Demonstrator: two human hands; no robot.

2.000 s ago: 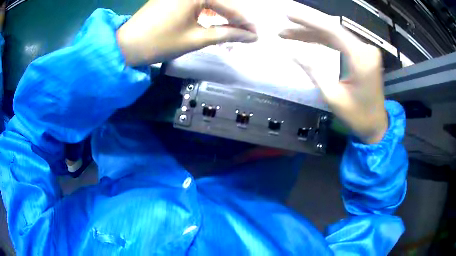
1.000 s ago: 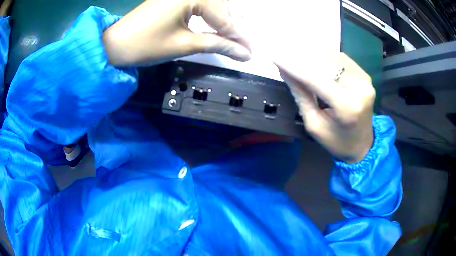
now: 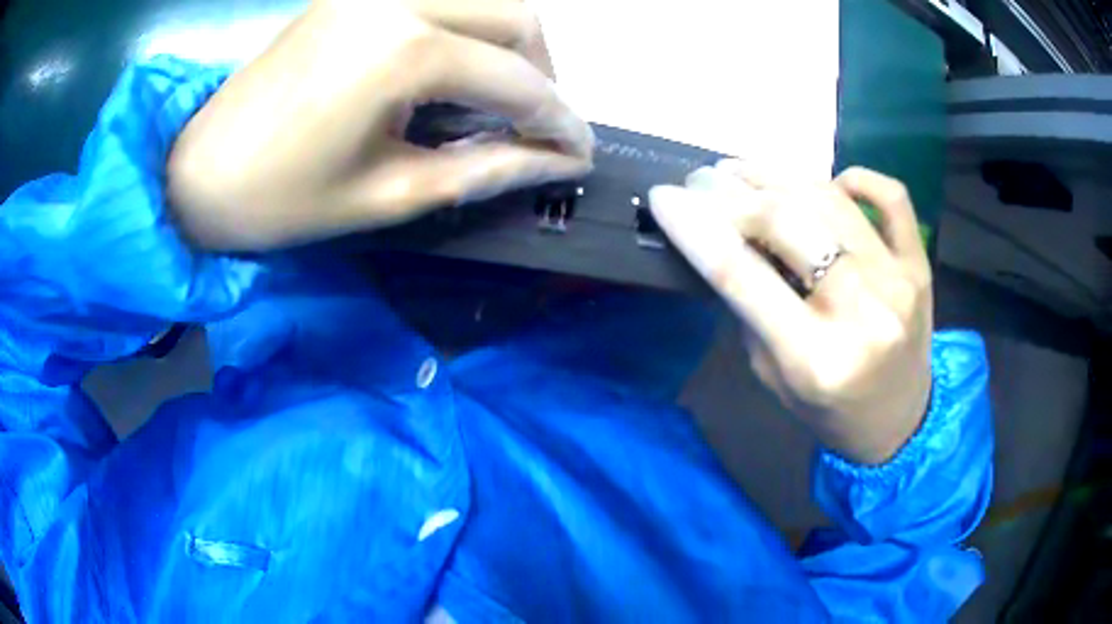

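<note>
The dark bar-shaped fixture [image 3: 598, 250] lies across the view, its left part covered by my left hand and its right end by my right hand. Two of its small nests show between the hands, with shiny pins. My left hand [image 3: 348, 140] is over the bar, thumb and index fingertips together just above a nest; any part in the pinch is hidden. My right hand [image 3: 835, 323] wears a ring and has its fingertips at the bar, beside the nest on the right. Whether it holds a small part cannot be seen.
A bright white sheet [image 3: 695, 73] lies directly behind the bar on a green mat [image 3: 888, 92]. A small bright green patch shows behind my right fingers. A grey machine edge [image 3: 1037, 128] and rails are at the upper right. My blue smock fills the bottom.
My left hand has moved down from above the white sheet to the bar. My right hand has come down and left onto the bar's right part. The bar sits higher in view.
</note>
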